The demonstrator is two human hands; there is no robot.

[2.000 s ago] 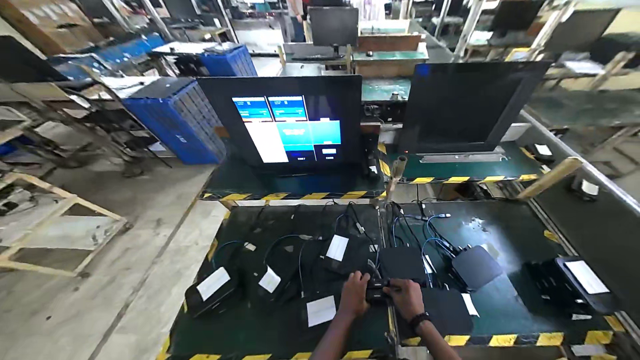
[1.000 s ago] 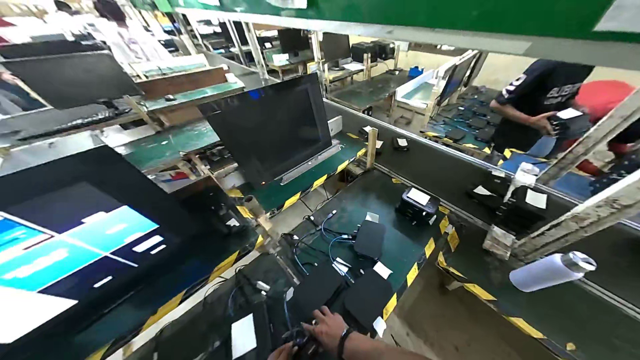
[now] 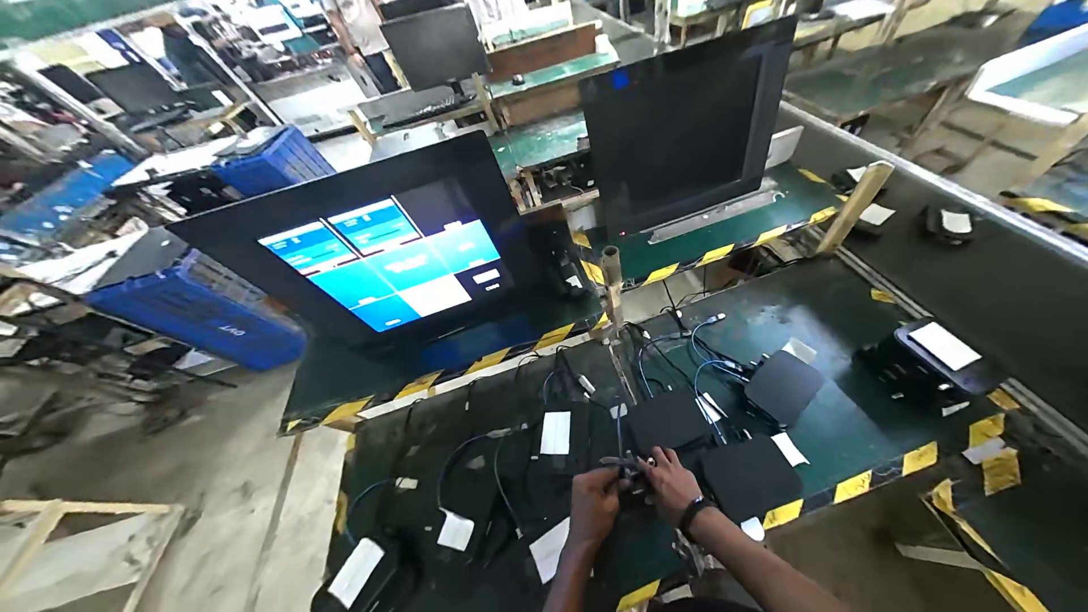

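Over the near edge of the green bench, my left hand [image 3: 595, 503] and my right hand [image 3: 671, 483] meet at a small dark object [image 3: 629, 476]. Both hands have their fingers closed around it; what exactly it is cannot be made out. A dark band is on my right wrist. Flat black boxes lie close by: one [image 3: 667, 422] just beyond my hands, another [image 3: 752, 478] to the right. A black box [image 3: 782, 387] sits farther right among blue and black cables [image 3: 650, 361]. Left of my hands are dark units with white paper slips [image 3: 556, 433].
A lit monitor [image 3: 510, 293] and a dark monitor [image 3: 680, 144] stand behind the bench. Yellow-black tape [image 3: 852, 486] marks its edge. Stacked black boxes with white paper [image 3: 943, 344] lie at the right, beside a dark conveyor [image 3: 952, 280]. Blue crates [image 3: 204, 306] stand left.
The view has swung right and then back left. My hands stay close together at the bench's near edge in all frames.
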